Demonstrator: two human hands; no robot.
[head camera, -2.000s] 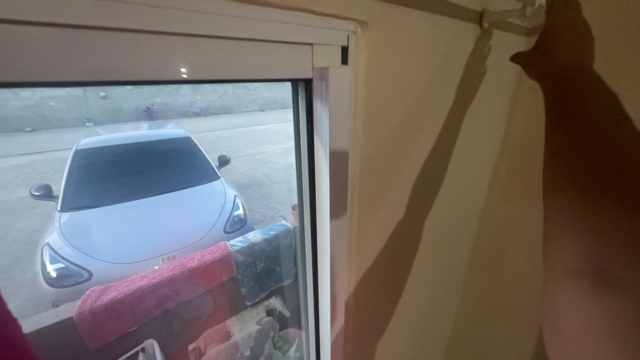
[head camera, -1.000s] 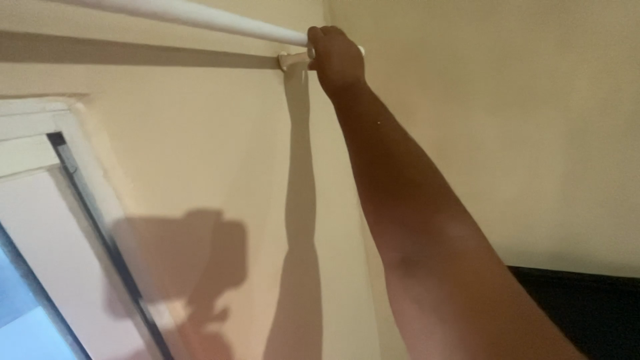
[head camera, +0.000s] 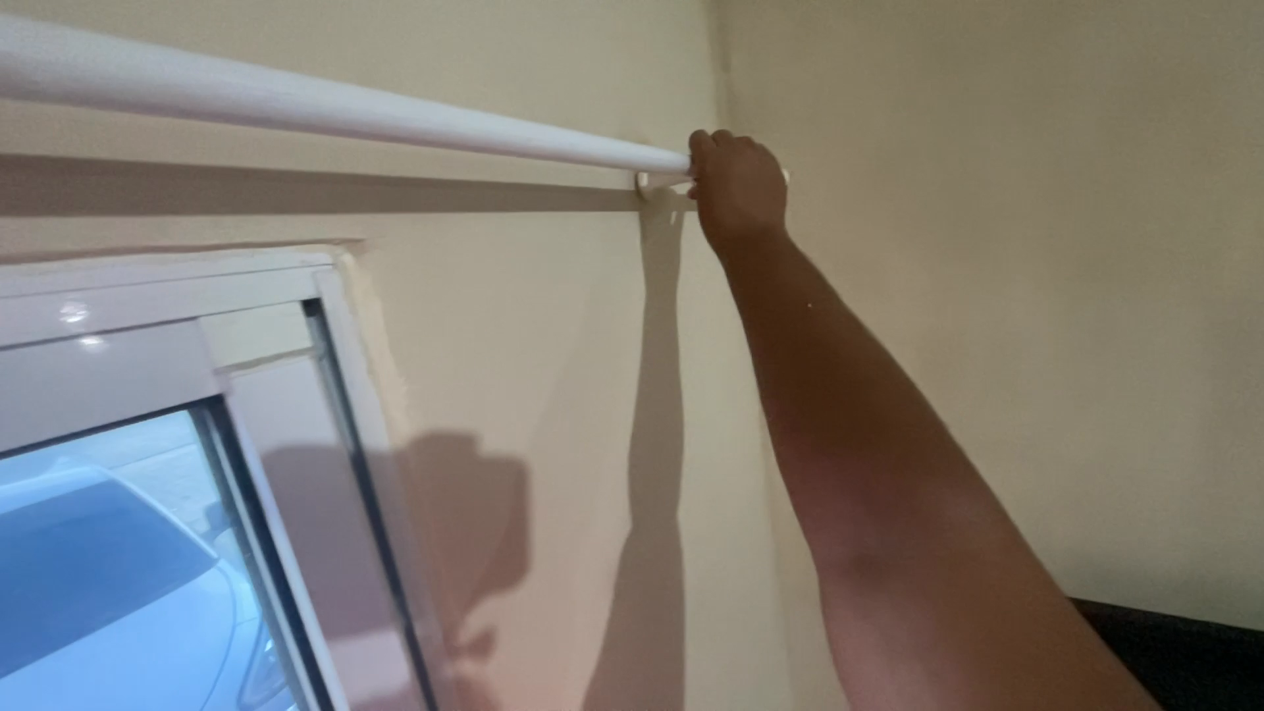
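Observation:
A white curtain rod (head camera: 346, 104) runs from the upper left toward the corner of the room, close in front of the wall. My right hand (head camera: 739, 188) is closed around its far end, arm stretched up from the lower right. Just left of my fingers, a pale wall bracket (head camera: 654, 184) shows partly; the rest of it is hidden behind the hand. My left hand is out of view.
Below the rod at the left is a white-framed sliding window (head camera: 267, 286), with a parked car (head camera: 109, 583) outside. Shadows of the arm, rod and a head fall on the beige wall (head camera: 553, 346). A dark object (head camera: 1175, 652) stands at the lower right.
The view has swung right and up from the window. My right hand, earlier at the upper right edge by the bracket, now shows fully at the rod's end; its hold looks unchanged since one second ago.

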